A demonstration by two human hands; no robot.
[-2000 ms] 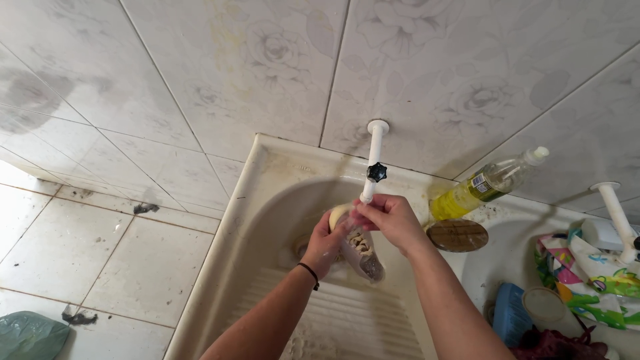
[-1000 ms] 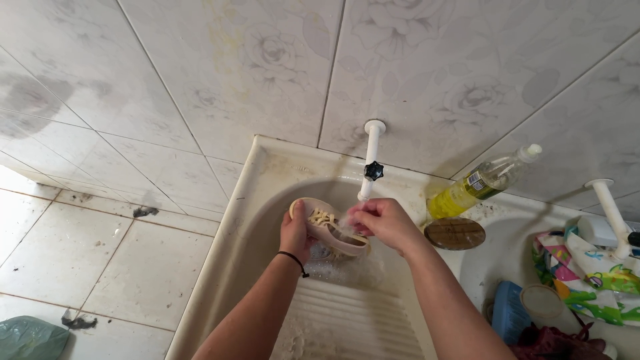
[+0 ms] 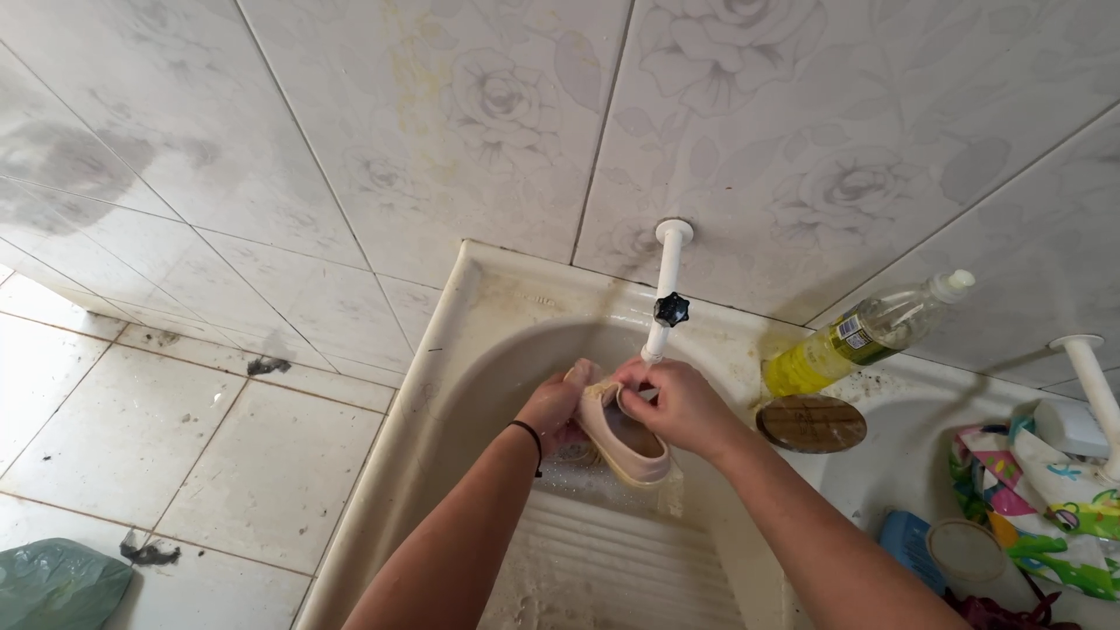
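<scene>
A small pale pink shoe (image 3: 626,446) is held over the basin of a white laundry sink (image 3: 490,289), below the spout of a white tap (image 3: 667,271) with a black star-shaped knob. My left hand (image 3: 560,407), with a dark band at its wrist, grips the toe end of the shoe. The fingers of my right hand (image 3: 669,398) pinch the upper edge near the shoe's opening, just under the spout. Water splashes beneath the shoe, above the ribbed washboard (image 3: 612,551).
A bottle of yellow liquid (image 3: 862,332) and a wooden-backed brush (image 3: 812,423) are on the sink's right ledge. Farther right are a colourful printed cloth (image 3: 1041,499), a blue plastic item (image 3: 913,547) and a second white pipe (image 3: 1089,385). A green plastic bag (image 3: 61,582) lies on the floor.
The shoe has turned in my hands since one second ago, its opening now angled down to the right. My right hand has moved onto the shoe's upper edge under the tap.
</scene>
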